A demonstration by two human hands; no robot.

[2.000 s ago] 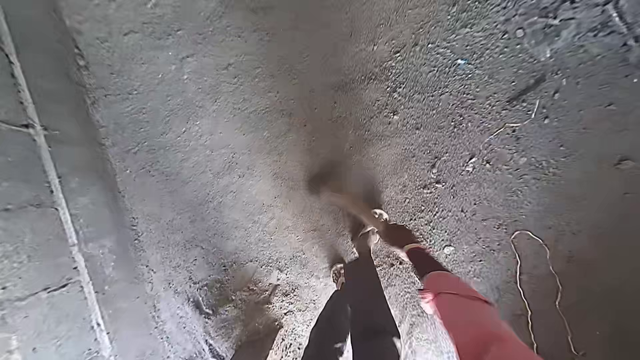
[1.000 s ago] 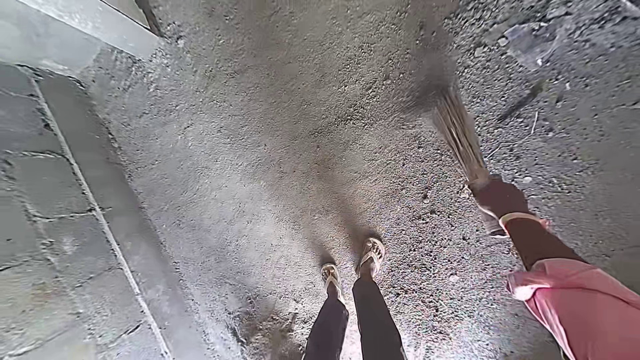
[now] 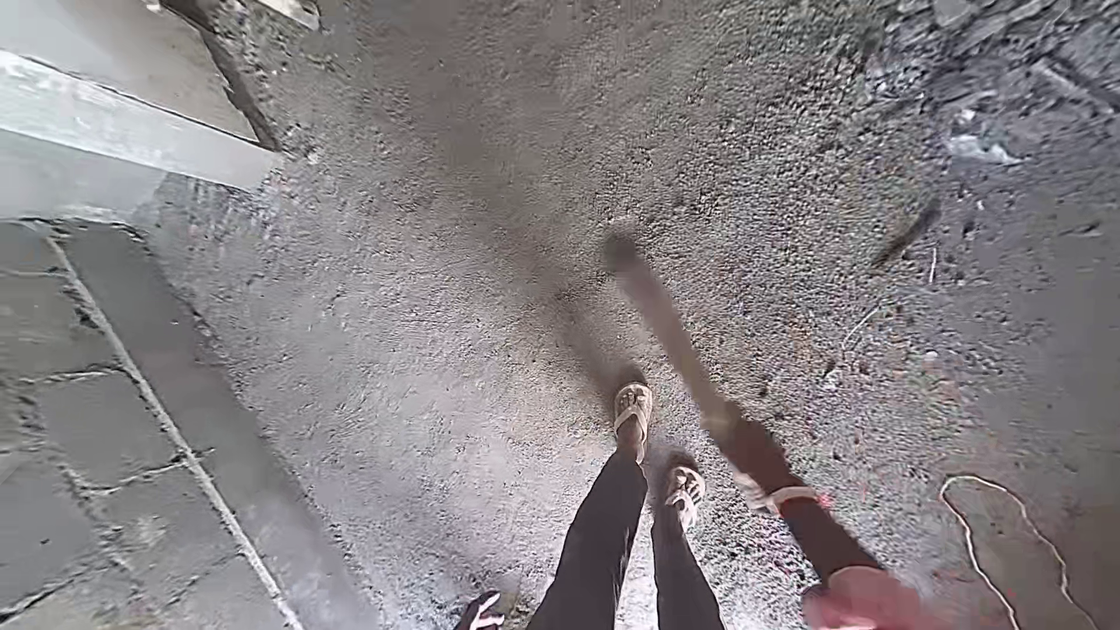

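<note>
My right hand (image 3: 759, 455), with a bracelet at the wrist and a pink sleeve above, is closed round the handle end of a bundled-stick hand broom (image 3: 669, 328). The broom is blurred and points up and left over the rough grey ground (image 3: 455, 350), its dark tip ahead of my feet. Part of my left hand (image 3: 483, 612) shows at the bottom edge, left of my dark trousers; whether it holds anything cannot be seen. My sandalled feet (image 3: 633, 407) stand to the left of the broom hand.
A block wall (image 3: 114, 429) with pale mortar lines runs down the left side. A pale post or beam (image 3: 140, 122) juts in at the upper left. Rubble and a scrap of plastic (image 3: 984, 150) lie at the upper right. A loop of pale cord (image 3: 971, 534) lies at the lower right.
From one second ago, the broom and my right hand have swung left, toward the ground ahead of my feet. One foot has stepped forward. My left hand has come into view at the bottom.
</note>
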